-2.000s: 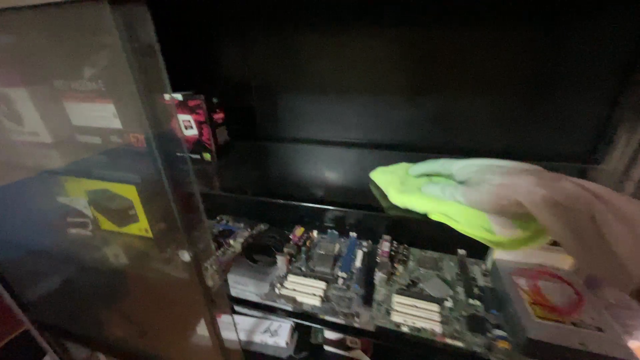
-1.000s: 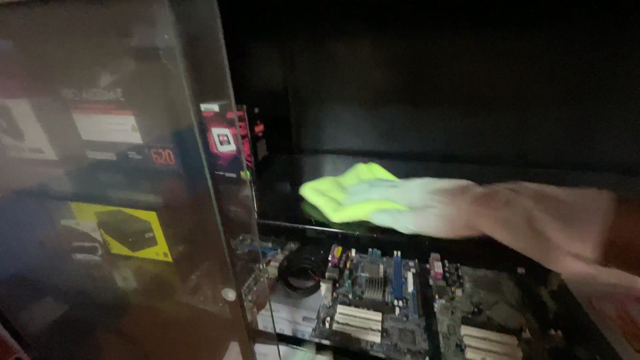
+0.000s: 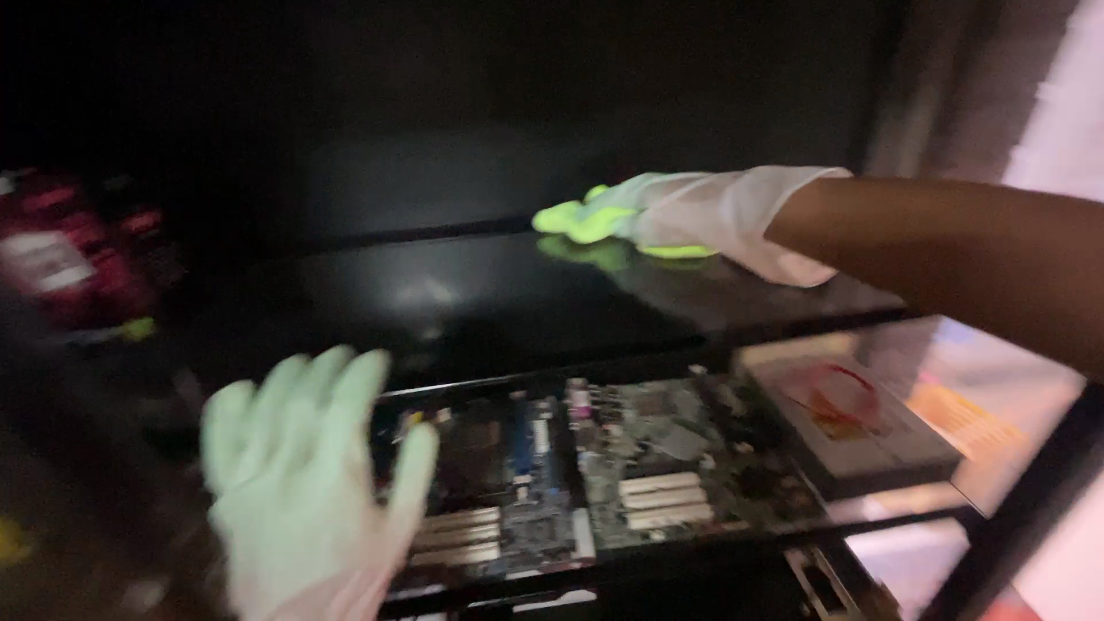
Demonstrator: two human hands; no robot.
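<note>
My right hand (image 3: 681, 211), in a translucent pale glove, presses a bright yellow-green cloth (image 3: 591, 220) onto the glossy black shelf (image 3: 448, 293), close to where it meets the dark back panel. The shelf mirrors the cloth. My left hand (image 3: 302, 474), gloved as well and somewhat blurred, is at the lower left with its fingers apart and nothing in it, in front of the shelf's front edge. What it touches, if anything, cannot be made out.
Below the black shelf lie computer motherboards (image 3: 664, 457) and a grey box-shaped unit (image 3: 849, 414) with a red cable loop. A red-and-black box (image 3: 73, 259) stands at the left, blurred. A dark frame post (image 3: 1026, 492) slants at the lower right.
My left hand has come into view at the lower left. My right hand still holds the cloth and is now at the rear of the shelf. The glass pane at left is no longer plainly seen.
</note>
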